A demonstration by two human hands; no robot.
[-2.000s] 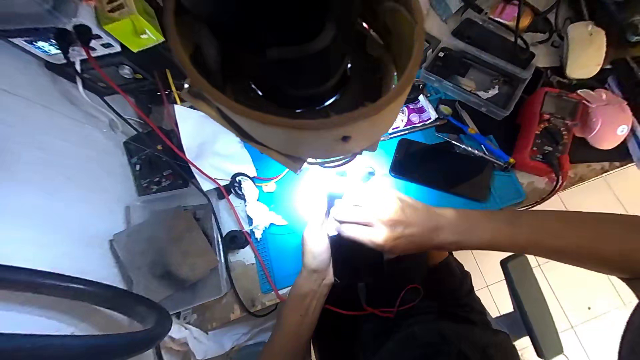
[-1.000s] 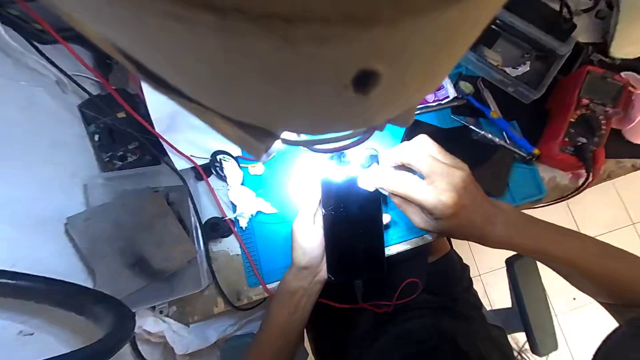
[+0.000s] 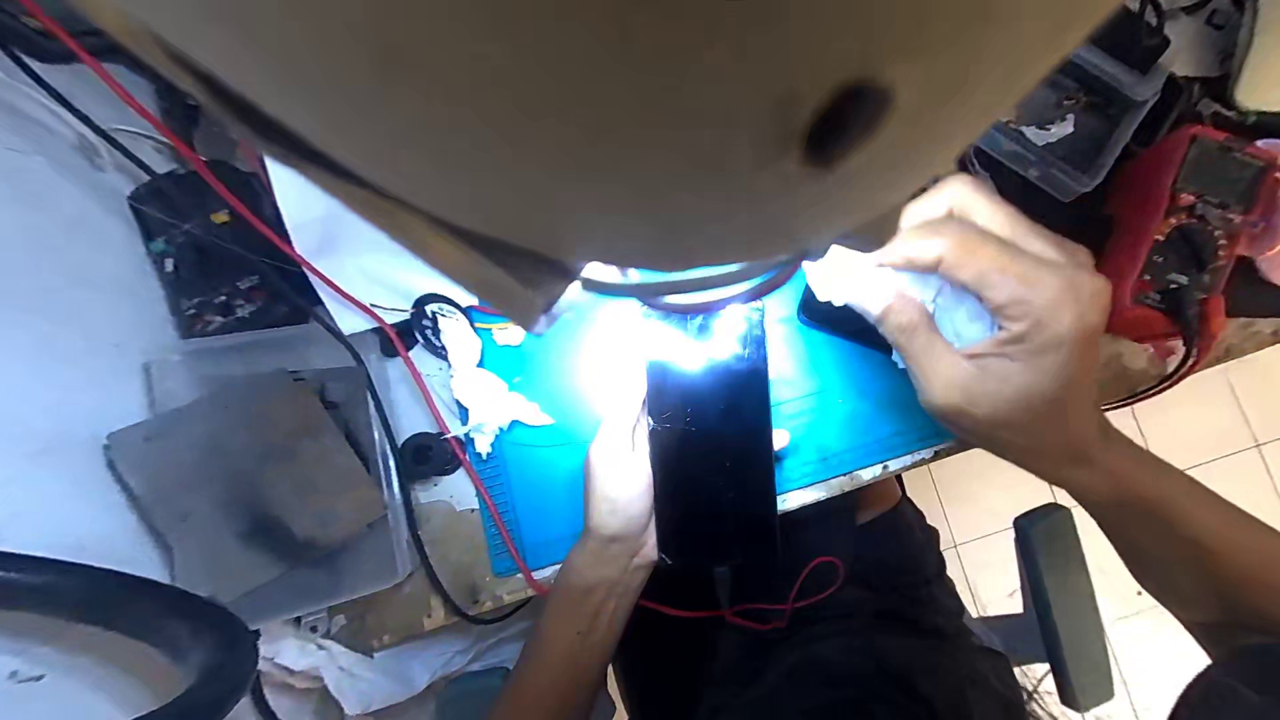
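A black smartphone [image 3: 712, 460] lies upright in the view at the edge of a blue work mat [image 3: 840, 400], its upper end washed out by bright light. My left hand [image 3: 622, 480] holds it along its left side; the fingers are lost in glare. In my right hand [image 3: 1000, 310], raised to the right of the phone, is a crumpled white tissue [image 3: 870, 285] pinched between thumb and fingers. A second dark phone [image 3: 840, 318] lies partly hidden behind that hand. Another crumpled tissue [image 3: 490, 400] rests on the mat's left part.
A large tan lamp housing [image 3: 600, 130] covers the upper middle. At right are a red multimeter [image 3: 1165, 250] and a clear plastic box [image 3: 1075, 125]. At left, a red cable [image 3: 300, 262] crosses near a plastic tray [image 3: 400, 540] with a flat grey plate [image 3: 250, 480] and a black parts tray [image 3: 215, 250].
My right hand has moved right, away from the phone's upper end, and the tissue in it now shows plainly. My left hand stays at the phone. The view has shifted, with the lamp housing covering more.
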